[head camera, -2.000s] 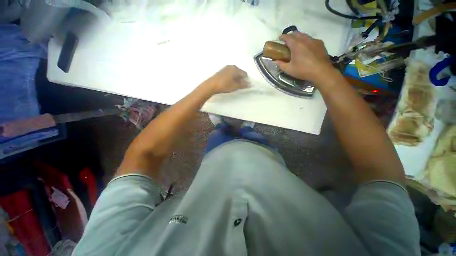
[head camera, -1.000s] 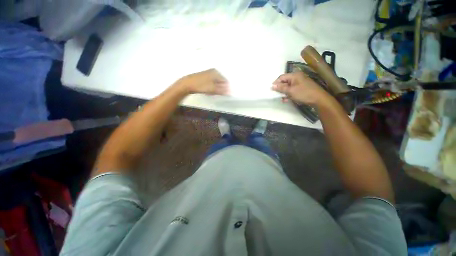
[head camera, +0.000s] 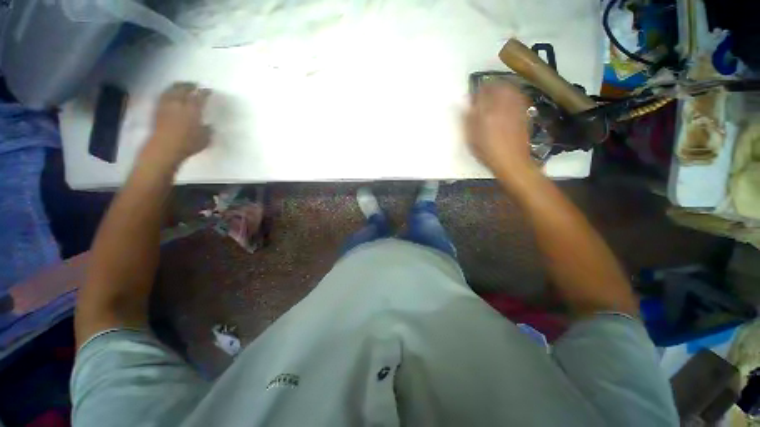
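My left hand (head camera: 182, 121) is over the left part of the white pressing table (head camera: 333, 158), blurred, fingers bent. My right hand (head camera: 500, 121) is at the right part of the table, beside the steam iron (head camera: 546, 117) and partly in front of it. The iron has a tan handle (head camera: 542, 73) and a dark loop; my right hand is not on the handle. Any thin white fabric between my hands is lost in the glare, so I cannot tell what either hand holds.
A black phone (head camera: 108, 123) lies at the table's left end. A grey padded arm (head camera: 62, 54) is at the far left. The iron's dark hose (head camera: 650, 102) runs right, towards a pale surface with brown scorched pads (head camera: 700, 138). Blue cloth (head camera: 29, 183) hangs at left.
My hands, close together a second ago, are now far apart; my left hand has moved left towards the phone. The iron, held two seconds ago, stays released at right. The view has shifted.
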